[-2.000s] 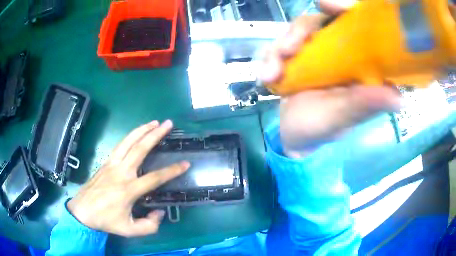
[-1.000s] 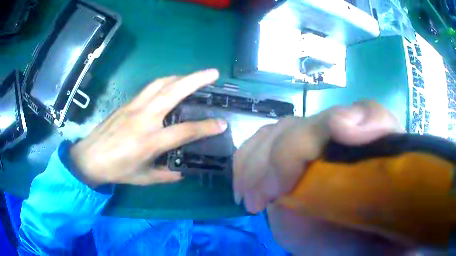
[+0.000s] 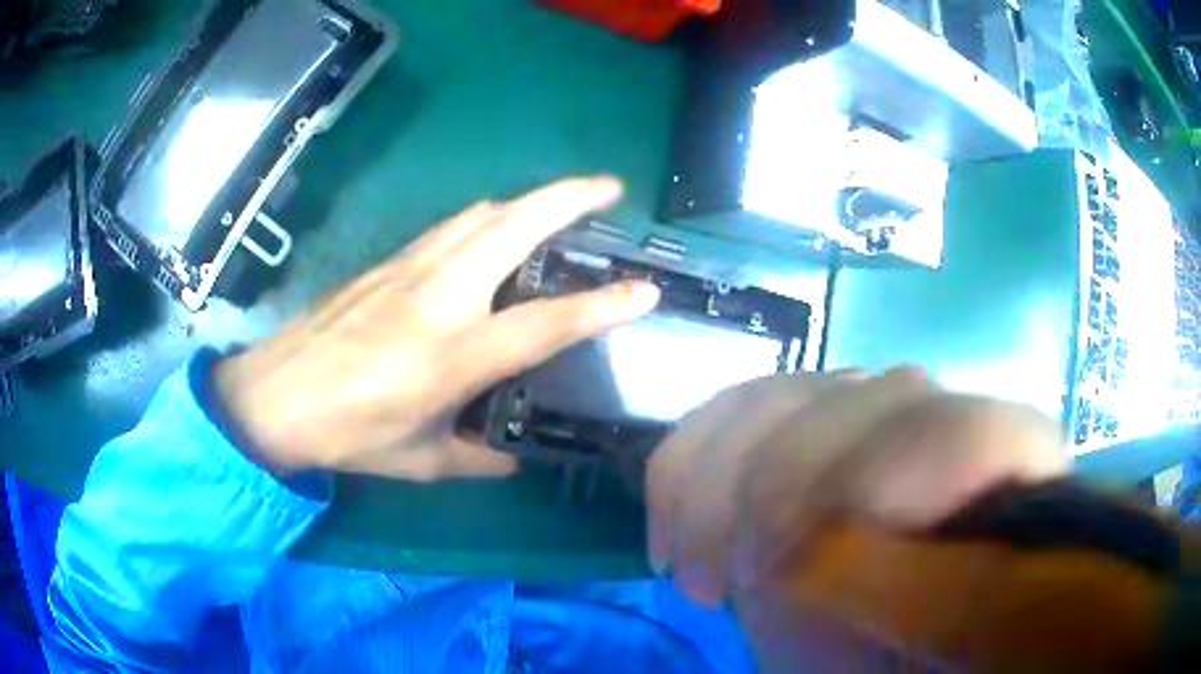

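Note:
A black rectangular housing [image 3: 580, 375] with a shiny centre panel lies on the green mat in front of me. My left hand [image 3: 422, 329] is spread over its left part, index finger and thumb around it, holding it against the mat. My right hand [image 3: 843, 461], blurred, is closed around the orange and black electric screwdriver [image 3: 975, 593] over the housing's lower right corner. The screwdriver's bit is hidden behind my right hand, so I cannot tell whether it touches a screw hole.
Another black housing [image 3: 217, 132] with a loop tab lies at the upper left, beside a smaller black unit [image 3: 46, 270] at the left edge. The screw feeder [image 3: 803, 158] stands behind the work. An orange-red bin [image 3: 632, 11] shows at the top. A printed sheet [image 3: 1133, 303] lies at right.
My right hand has brought the screwdriver from over the feeder down to the housing's right side. My left hand stays on the housing. The camera view has shifted.

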